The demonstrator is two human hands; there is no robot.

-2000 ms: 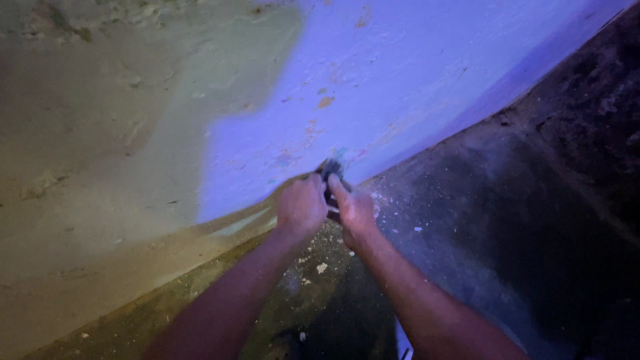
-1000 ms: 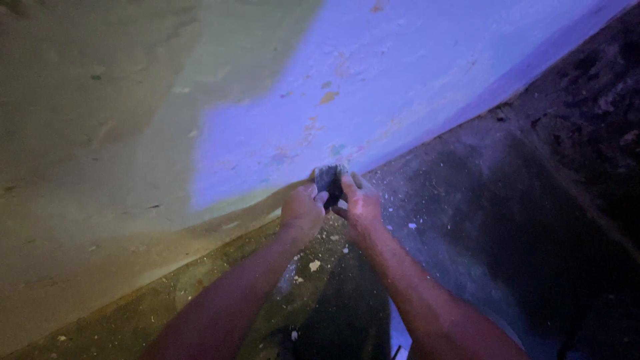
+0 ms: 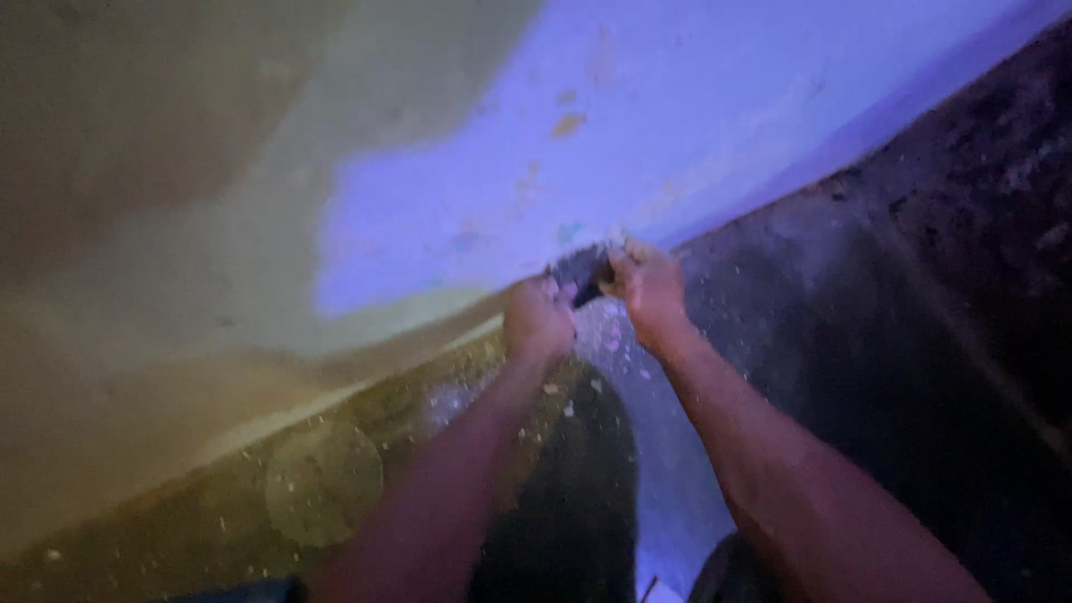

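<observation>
Both my hands grip a small dark flat piece (image 3: 581, 272) near the foot of a rough plastered wall (image 3: 469, 201). My left hand (image 3: 538, 320) has its lower left side, with the thumb over its face. My right hand (image 3: 651, 289) pinches its right end. The upper edge of the piece is close to or against the wall; blur hides whether they touch. What the piece is made of cannot be told. Orange-brown patches (image 3: 569, 125) mark the wall above my hands.
The wall meets a dark, dirty floor (image 3: 804, 335) along a diagonal edge. Pale flakes (image 3: 550, 389) lie scattered on the floor below my hands. Purple-blue light falls on part of the wall, and shadows cover much of the floor. A dark object (image 3: 733, 569) shows at the bottom edge.
My hands have moved farther apart on the dark piece, and more of its face shows between them than two seconds ago.
</observation>
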